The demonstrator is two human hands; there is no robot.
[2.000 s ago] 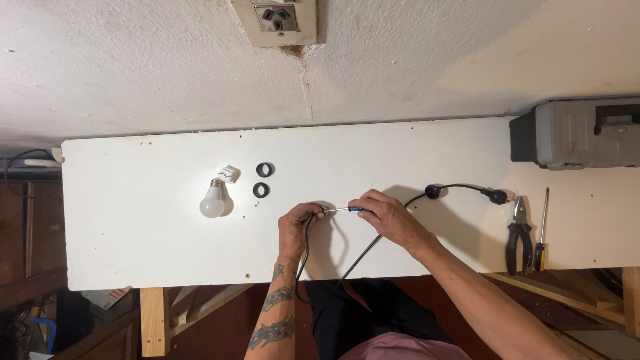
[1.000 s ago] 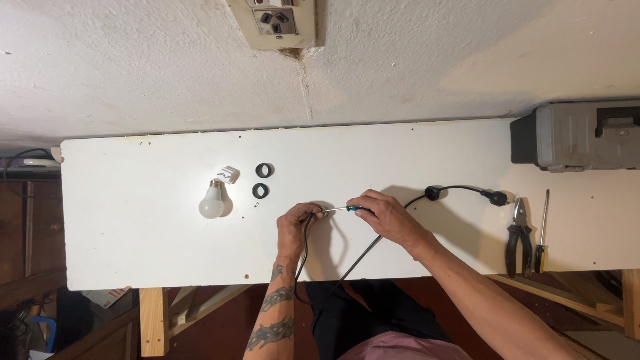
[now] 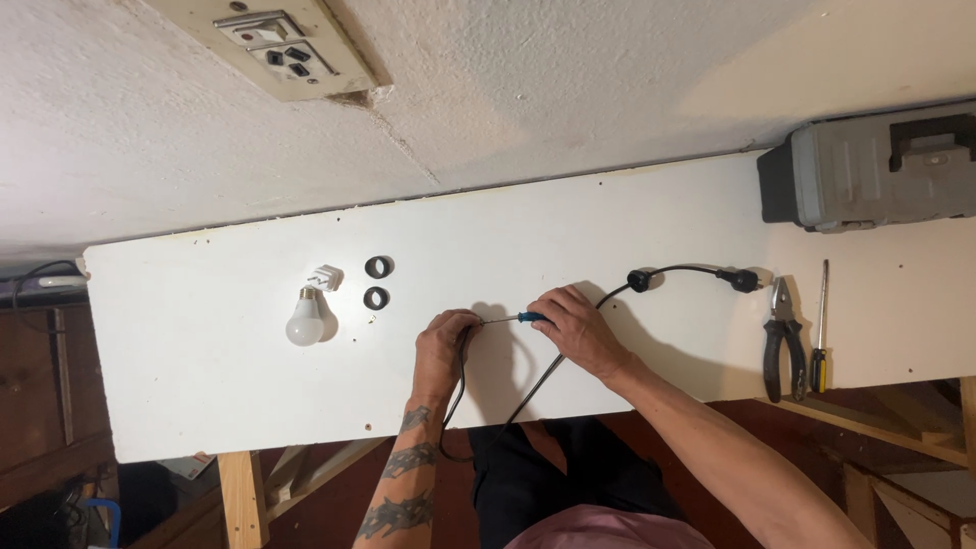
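My left hand (image 3: 446,352) pinches the end of a black power cord (image 3: 460,381); the small part at its fingertips is too hidden to name. My right hand (image 3: 579,329) grips a small screwdriver with a blue handle (image 3: 529,316), its shaft pointing left to my left fingertips. The cord loops below the table edge, comes back up behind my right hand and runs through a round black fitting (image 3: 638,281) to a black plug (image 3: 740,280). Left of my hands lie two black rings (image 3: 377,267), a white LED bulb (image 3: 305,321) and a white plastic adapter or plug part (image 3: 326,277).
Black-handled pliers (image 3: 784,341) and a yellow-and-black-handled screwdriver (image 3: 820,368) lie at the right of the white tabletop (image 3: 229,366). A grey toolbox (image 3: 877,175) stands at the back right. A wall outlet plate (image 3: 293,57) is above the table's back edge.
The view has tilted somewhat. Both hands stay at the cord end, with the screwdriver still against it; nothing else has plainly moved.
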